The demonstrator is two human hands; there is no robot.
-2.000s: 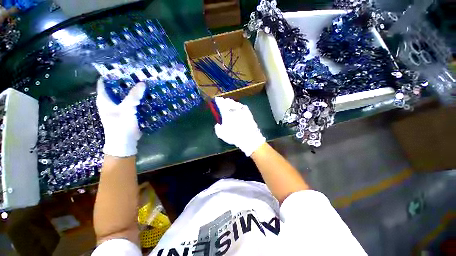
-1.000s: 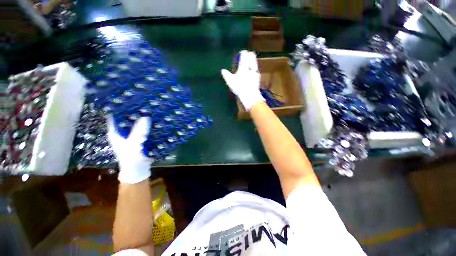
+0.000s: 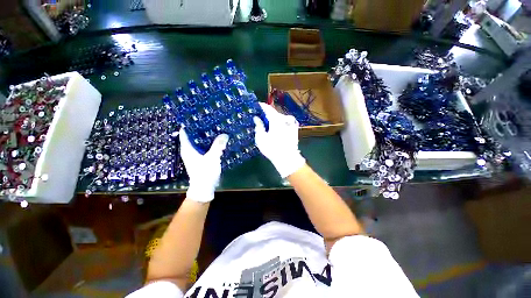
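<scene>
A blue PCB panel with rows of small boards is held over the bench in front of me. My left hand, in a white glove, grips its lower left part with the thumb on top. My right hand, also gloved, grips its right edge. The fingers under the panel are hidden. Something red, perhaps the cutters' handles, lies at the left side of the small cardboard box, among thin blue wires.
Stacked panels with discs lie left. A white foam tray of red and silver parts stands far left. Another white tray, heaped with blue boards and discs, stands right. A smaller cardboard box sits behind. A yellow basket is below the bench.
The panel has turned and moved right, off the stacked panels. My right hand has come from the cardboard box to the panel's right edge. The red-handled tool has left my right hand.
</scene>
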